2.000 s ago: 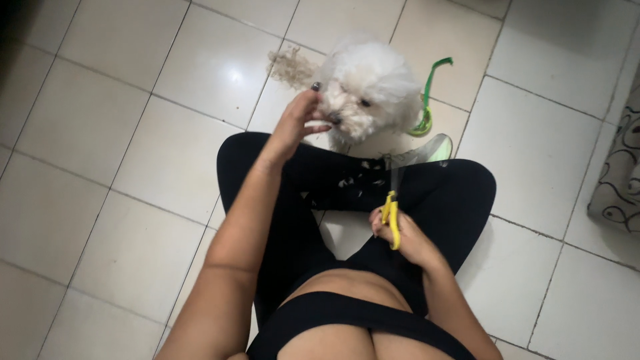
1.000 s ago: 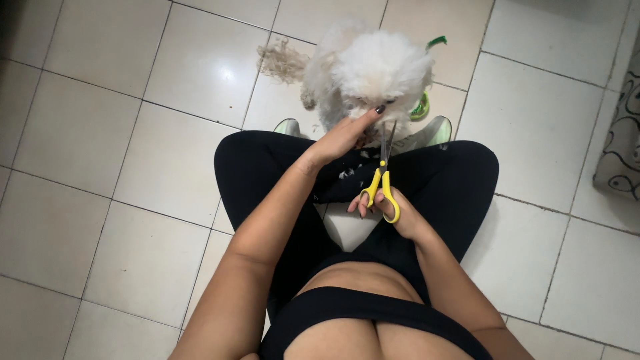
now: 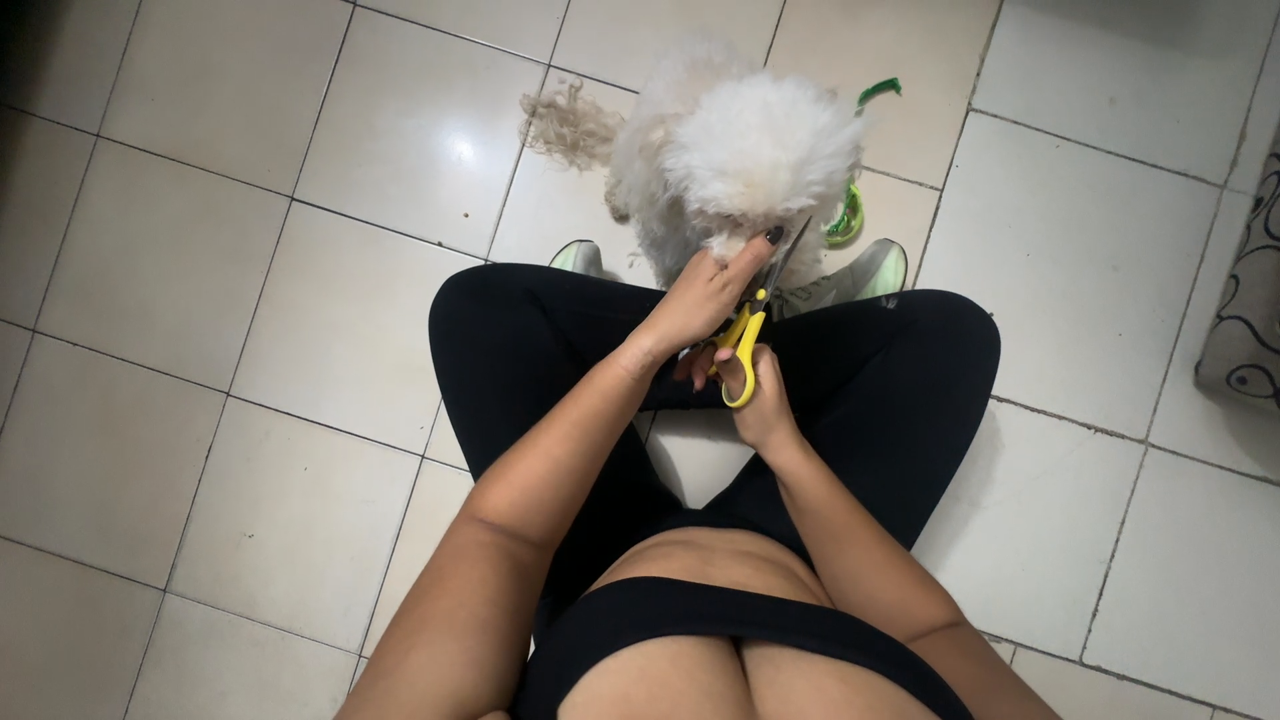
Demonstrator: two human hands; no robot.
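A fluffy white dog (image 3: 760, 150) is in front of my crossed legs, its head lowered toward my hands. My left hand (image 3: 708, 292) is at the dog's muzzle, thumb and fingers on the fur; the fingertips are partly hidden, so its grip cannot be seen fully. In my right hand (image 3: 755, 395) is a pair of yellow-handled scissors (image 3: 746, 345), fingers in the handle loops. The blades point up and away beside my left thumb, against the fur at the side of the muzzle, and look nearly closed.
A clump of cut beige fur (image 3: 570, 125) lies on the tiled floor left of the dog. Right of the dog are a green strap (image 3: 880, 90) and a bright green ringed item (image 3: 847, 218). My shoes flank the dog. A patterned fabric item (image 3: 1245, 320) stands at the right edge.
My left hand has moved right across the dog's muzzle. The scissors have come up from my lap to the muzzle, and their handles are closer together than a second ago. The dog's head has dipped.
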